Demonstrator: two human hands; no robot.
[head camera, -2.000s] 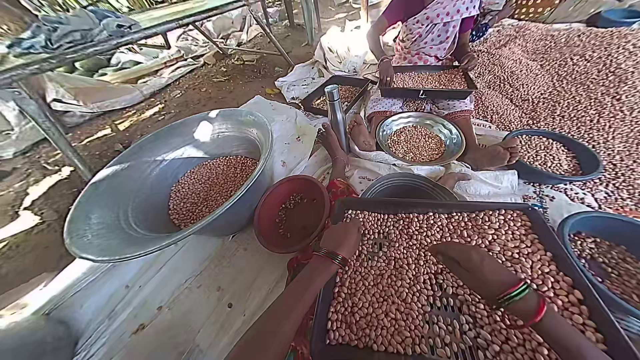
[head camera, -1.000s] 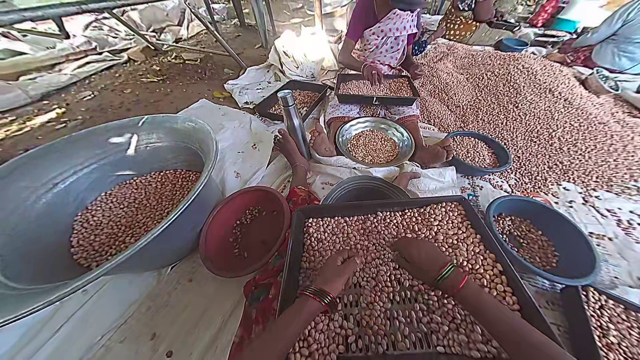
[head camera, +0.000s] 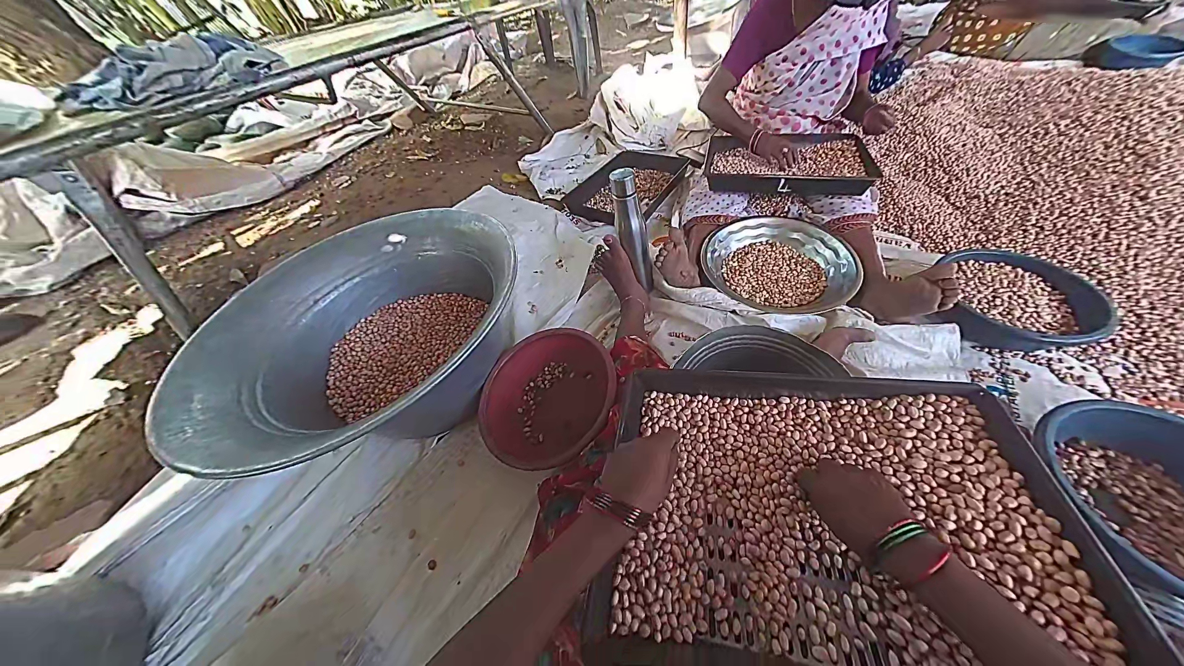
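A black slotted tray (head camera: 814, 384) lies before me, spread with shelled peanuts (head camera: 888, 435). My left hand (head camera: 643, 470), with dark bangles at the wrist, is at the tray's left edge, its fingers curled; whether it holds a nut cannot be seen. Over the middle of the tray my right hand (head camera: 853, 504), wearing green and red bangles, rests its fingertips among the nuts, palm down. A red plastic bowl (head camera: 573, 412) holding a few small dark pieces stands just left of my left hand. Farther left is a large metal basin (head camera: 250, 351) with a heap of peanuts.
A person (head camera: 805, 65) sits opposite at another black tray (head camera: 795, 185), beside a steel bottle (head camera: 631, 227) and a metal bowl of peanuts (head camera: 846, 287). Blue tubs (head camera: 1096, 314) stand at right before a large peanut pile (head camera: 1036, 157). A metal-framed bench (head camera: 305, 69) is at upper left.
My left hand has moved from over the nuts to the tray's left edge since one second ago. The view has swung left. The person opposite has lifted one hand off their tray.
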